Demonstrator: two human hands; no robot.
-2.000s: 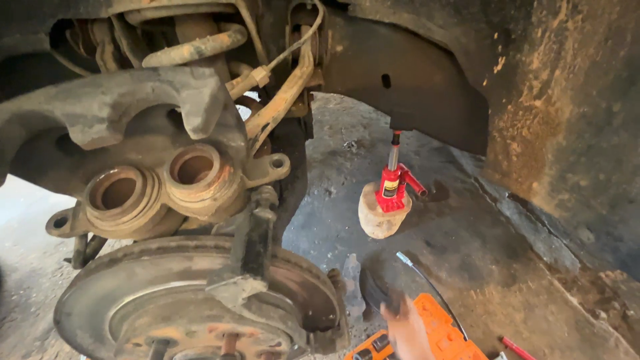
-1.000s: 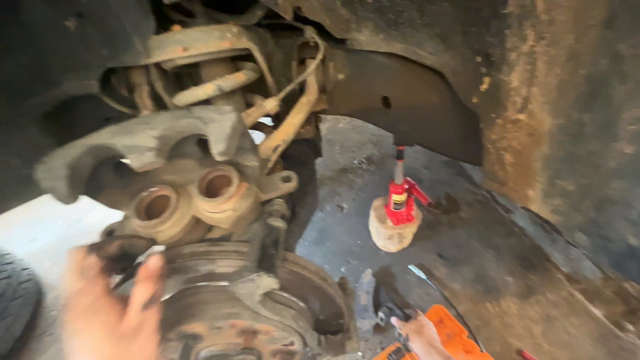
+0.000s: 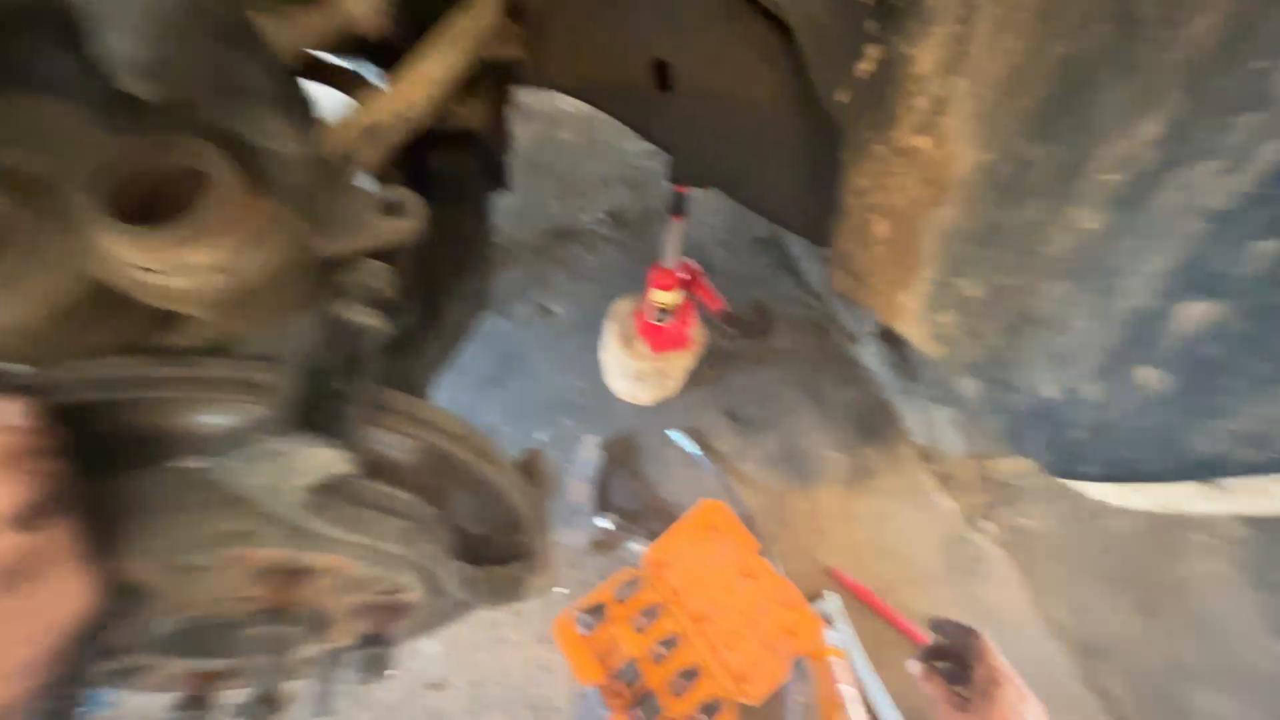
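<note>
At the lower right, my right hand (image 3: 975, 675) is at the near end of a thin red rod (image 3: 880, 605) on the floor; blur hides whether the fingers grip it. My left hand (image 3: 40, 560) is a blurred shape at the left edge, beside the brake disc (image 3: 450, 490), and its fingers cannot be made out. Above the disc is the brake caliper (image 3: 190, 230) with its round piston bore. An orange tool case (image 3: 735, 610) lies open on the floor between the disc and my right hand, with several small dark pieces in its slots.
A red bottle jack (image 3: 668, 310) stands on a round pale block (image 3: 645, 365) under the vehicle's dark panel (image 3: 690, 100). A rusty body panel (image 3: 910, 180) fills the upper right. Close to the case lie a thin cable-like tool (image 3: 685, 442) and a grey bar (image 3: 860, 660).
My right hand has moved from beside the orange case to the red rod at its right. My left hand, absent at first, came up by the disc and is now at the left edge. The view has swung right.
</note>
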